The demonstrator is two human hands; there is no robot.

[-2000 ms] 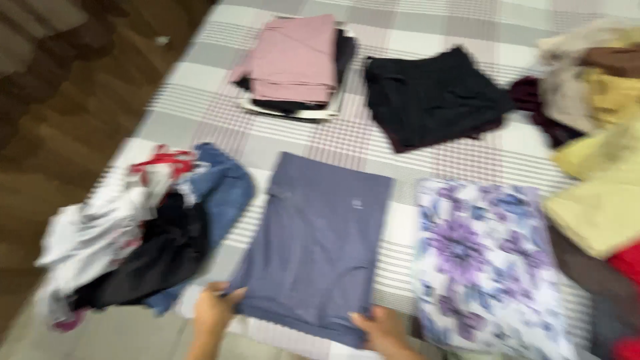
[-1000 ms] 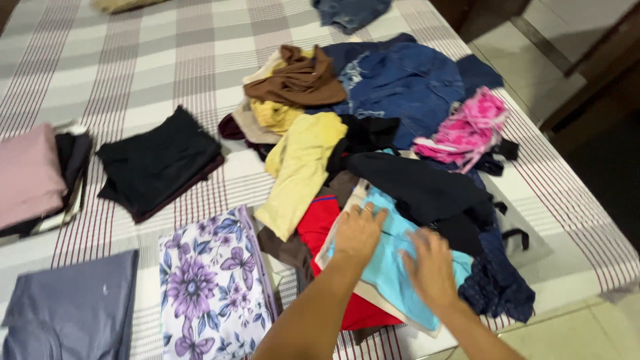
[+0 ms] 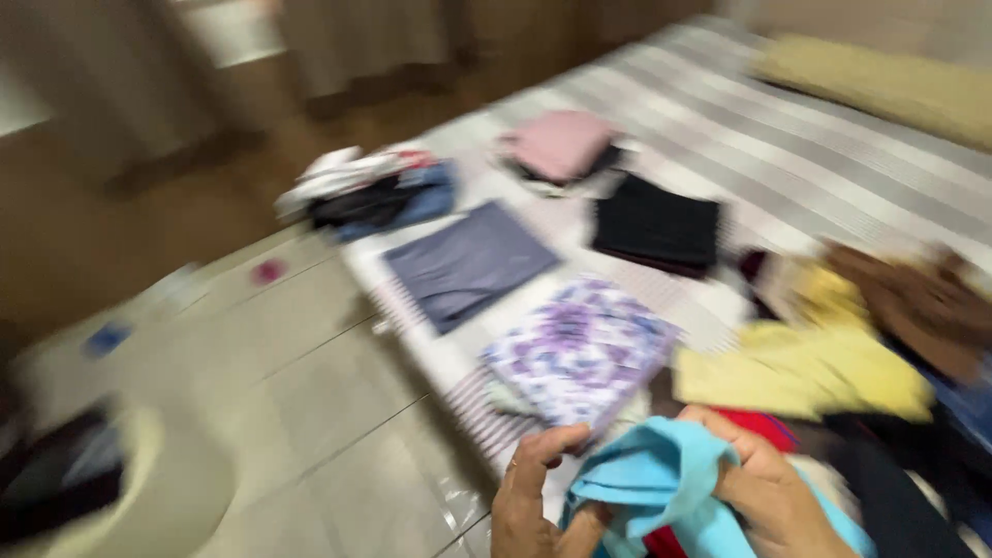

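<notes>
Both hands hold up a bunched light-blue garment (image 3: 674, 473) at the bottom of the view. My left hand (image 3: 542, 496) has its thumb against the cloth's left side, with the index finger raised. On the other side, my right hand (image 3: 775, 488) grips the cloth. Just beyond them lies a folded floral cloth in purple and white (image 3: 581, 349). A folded grey-blue garment (image 3: 469, 263) is to its left, and folded black clothes (image 3: 657, 225) are farther back. Yellow cloth (image 3: 806, 372), a red garment (image 3: 752, 426) and brown cloth (image 3: 922, 302) lie in a loose heap at the right.
A bed with a striped and checked sheet (image 3: 666, 101) bears the clothes. Near its left edge is a heap of white, black and denim clothes (image 3: 372, 190); a pink-topped folded stack (image 3: 562, 147) sits behind. A pale round container (image 3: 170, 473) stands on the tiled floor (image 3: 310, 403).
The light-blue garment lay on the heap under both hands one second ago; now it is raised and bunched between them. The view has swung left.
</notes>
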